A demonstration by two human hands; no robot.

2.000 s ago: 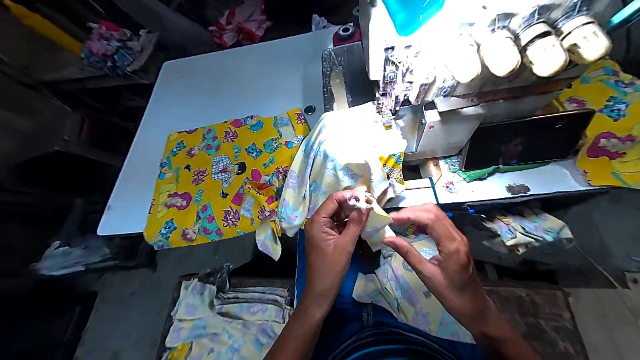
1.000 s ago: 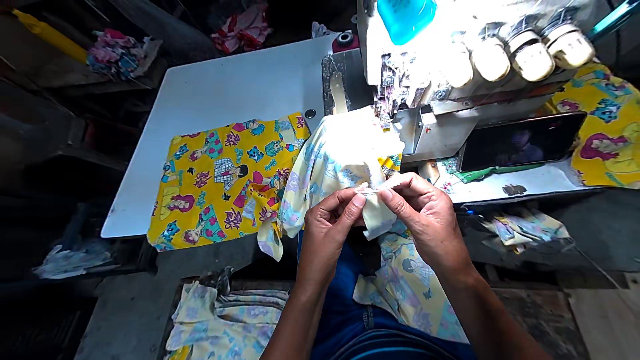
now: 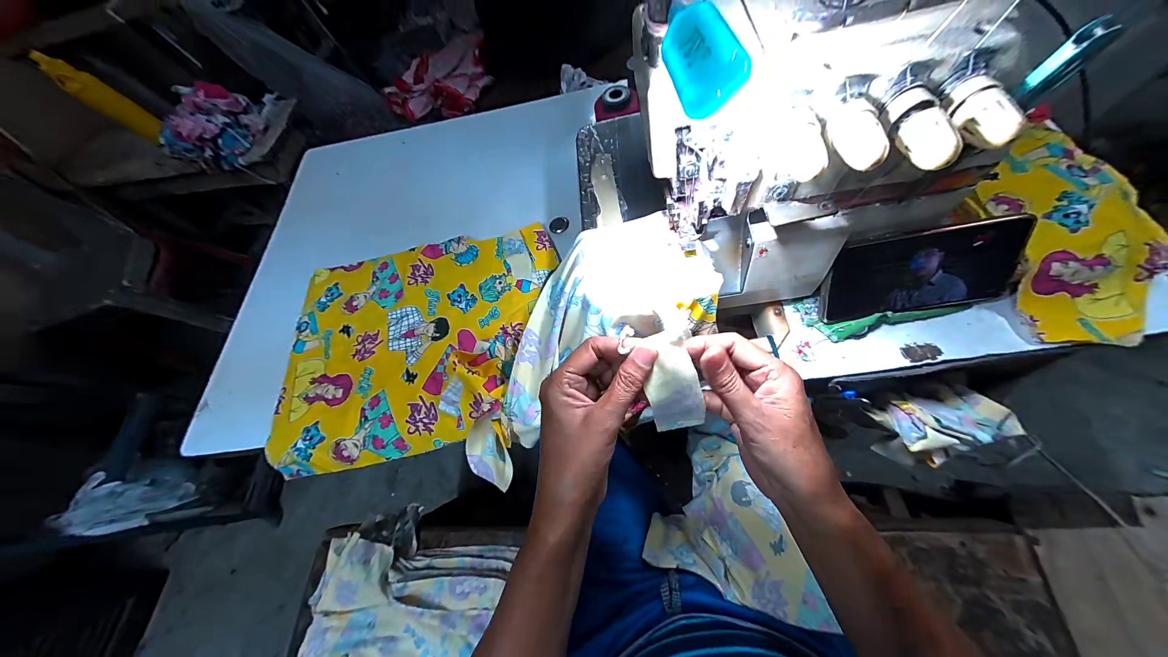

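A pale yellow fabric strip (image 3: pixel 675 388) is pinched between my left hand (image 3: pixel 598 392) and my right hand (image 3: pixel 753 397), in front of the sewing machine (image 3: pixel 785 246). My left thumb and index finger grip its left side; the right fingertips close on the other side. Light patterned fabric (image 3: pixel 570 310) runs from beneath the machine's needle area down to my hands, brightly lit at the top. Yellow cartoon-print fabric (image 3: pixel 392 365) lies flat on the white table to the left, and its right edge meets the light fabric.
A phone (image 3: pixel 926 269) leans against the machine at right, beside more yellow print fabric (image 3: pixel 1086 265). The white table (image 3: pixel 429 173) extends left. A stack of light fabric pieces (image 3: pixel 429 584) lies low at left; another light piece (image 3: pixel 757 529) drapes over my lap. Scraps (image 3: pixel 949 420) hang below the table's edge.
Two seconds ago my right hand was more spread and lower; it has come up level with my left hand. The pale strip now hangs flat between them.
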